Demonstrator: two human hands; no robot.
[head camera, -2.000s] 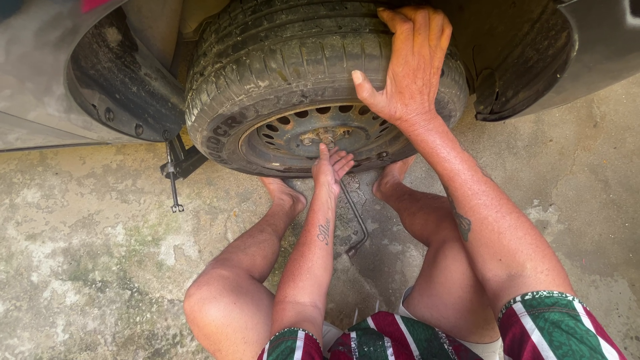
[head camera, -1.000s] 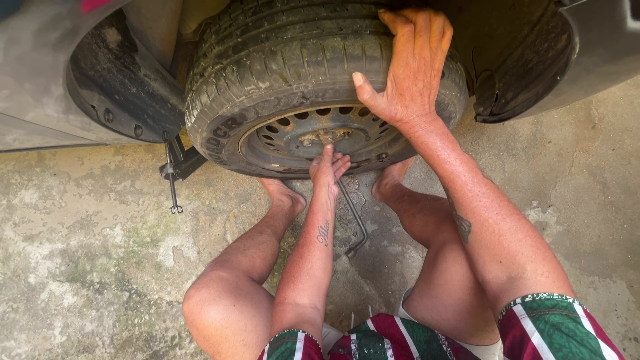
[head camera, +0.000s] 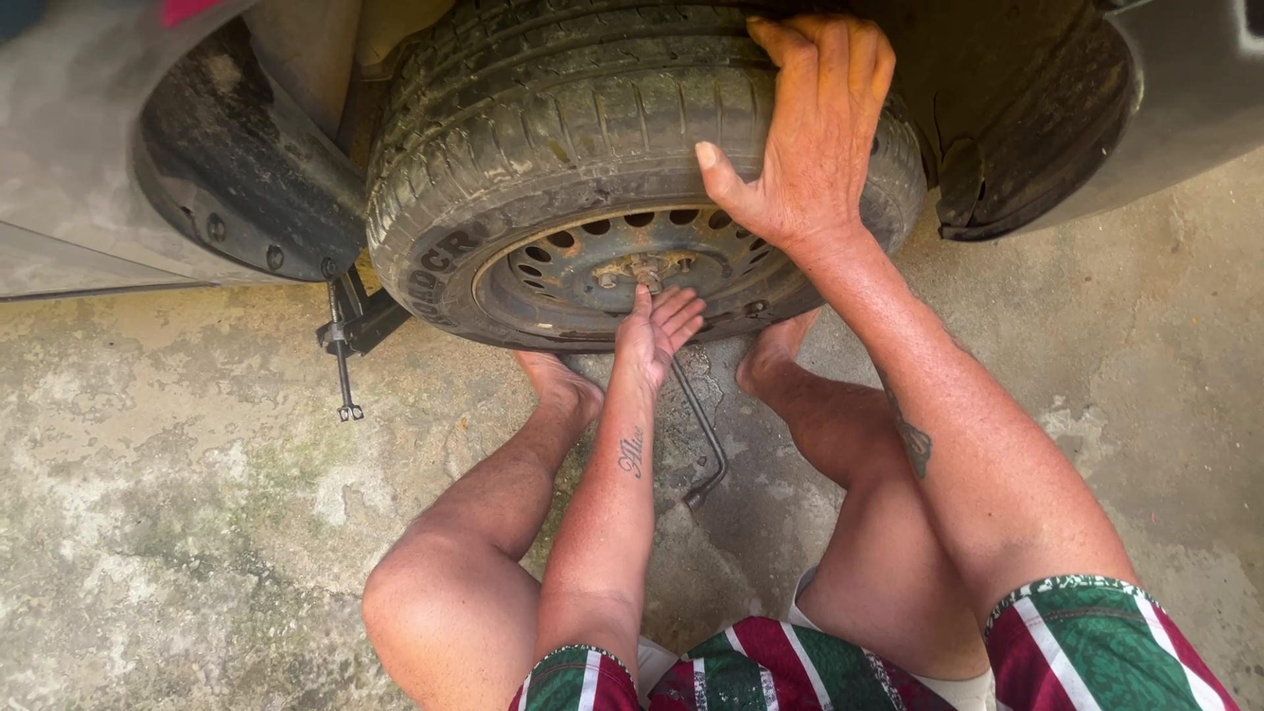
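A car wheel with a black tyre (head camera: 632, 128) and a worn steel rim (head camera: 528, 286) stands upright in the wheel well. My right hand (head camera: 825, 128) lies on the tyre's upper right, fingers bent over the tread and thumb held away. Low at the rim's middle is my left hand (head camera: 660, 331), palm up with fingers spread; its thumb tip is at a wheel bolt (head camera: 645, 272) near the hub. Whether the thumb presses on the bolt cannot be told. On the ground below, between the feet, lies an L-shaped lug wrench (head camera: 713, 434), its upper end hidden.
A car jack (head camera: 360, 314) stands left of the wheel, under the car's side, its screw rod (head camera: 344, 380) pointing toward me. The fender liner (head camera: 237, 148) is at the left and the bumper edge (head camera: 1175, 109) at the right. My bare feet rest on stained concrete (head camera: 197, 474) below the tyre.
The fingers and thumb of my left hand have shifted slightly by the wheel bolt. My right hand stays on the tyre, and the wrench has not moved.
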